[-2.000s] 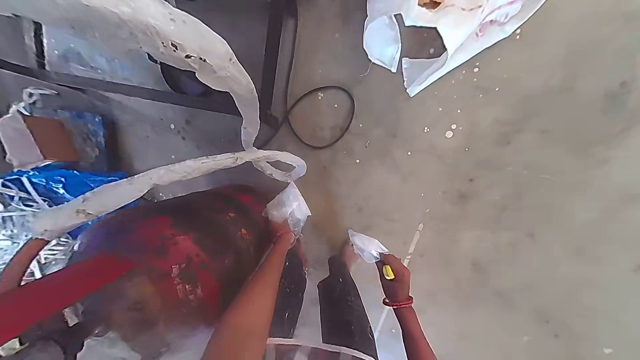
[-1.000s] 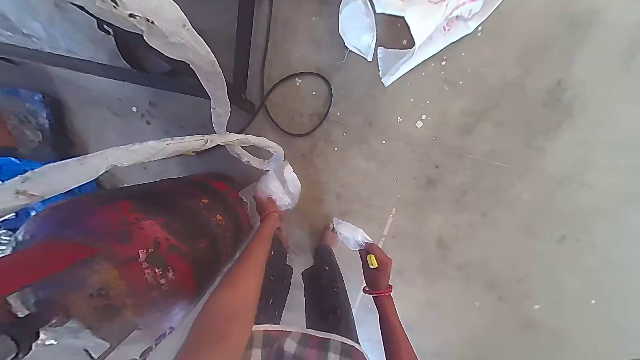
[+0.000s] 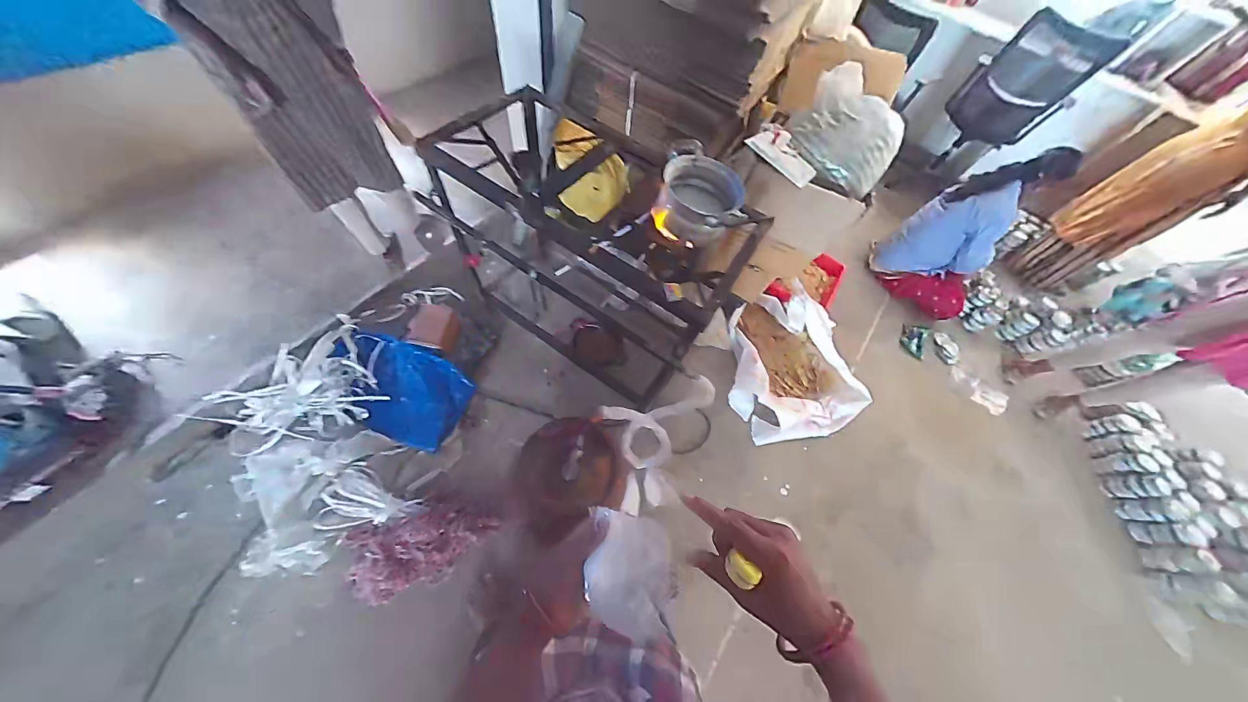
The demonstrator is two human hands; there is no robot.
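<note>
My right hand (image 3: 765, 575) is right of the lower middle, index finger stretched out, with a small yellow object (image 3: 743, 569) held against the palm by the curled fingers. My left hand (image 3: 561, 609), blurred, lies beside a white plastic sheet or bag (image 3: 629, 570); its grip on it is unclear. A looped strip of whitish plastic (image 3: 645, 439) hangs just above the sheet. Behind my left hand stands a dark, reddish gas cylinder (image 3: 570, 468).
A black metal frame (image 3: 595, 263) carries a metal pot (image 3: 702, 190) over a flame (image 3: 665, 224). An open white sack (image 3: 799, 375) holds brown material. Blue plastic (image 3: 414, 390) and white strips (image 3: 302, 400) lie left. One person (image 3: 292, 107) stands; another (image 3: 946, 229) sits near many small containers (image 3: 1160, 497).
The view has tilted up to show far more of the room. My right hand's index finger is now stretched out, and the white pouch seen at its fingertips earlier is no longer there.
</note>
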